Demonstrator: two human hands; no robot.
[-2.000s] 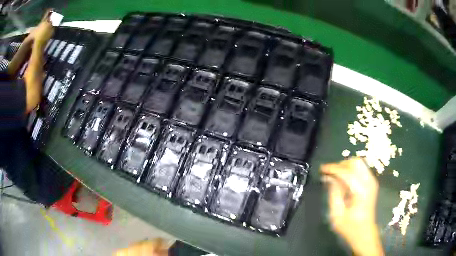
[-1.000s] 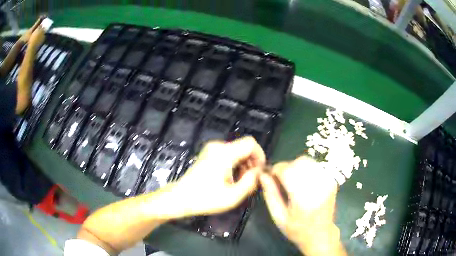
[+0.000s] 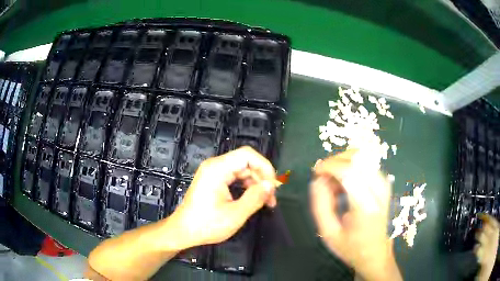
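Note:
My left hand [image 3: 219, 200] is over the tray's near right part, with a small orange-red tab [image 3: 283, 177] between thumb and forefinger. My right hand [image 3: 353, 206] is blurred, fingers curled, just right of the tray and below the main heap; whether it holds anything cannot be told. The glossy black blister tray [image 3: 189, 96] holds three rows of black housings [image 3: 167, 131]. My left hand and forearm hide part of the nearest row. A heap of cream-white pieces [image 3: 351, 123] lies right of the tray, and a smaller whitish pile [image 3: 409, 214] lies nearer me.
A green belt [image 3: 351, 33] with a white edge rail [image 3: 362, 74] runs behind the tray. A white post [image 3: 474, 82] stands at back right. Other black trays lie at the right [image 3: 474, 159] and left edges [image 3: 13, 104]. Another person's hand [image 3: 487, 241] shows at lower right.
The view has shifted. My hands came together over the tray and are now apart, my right hand moved rightward. The orange-red tab now shows at my left fingertips. A person's hand has appeared at lower right.

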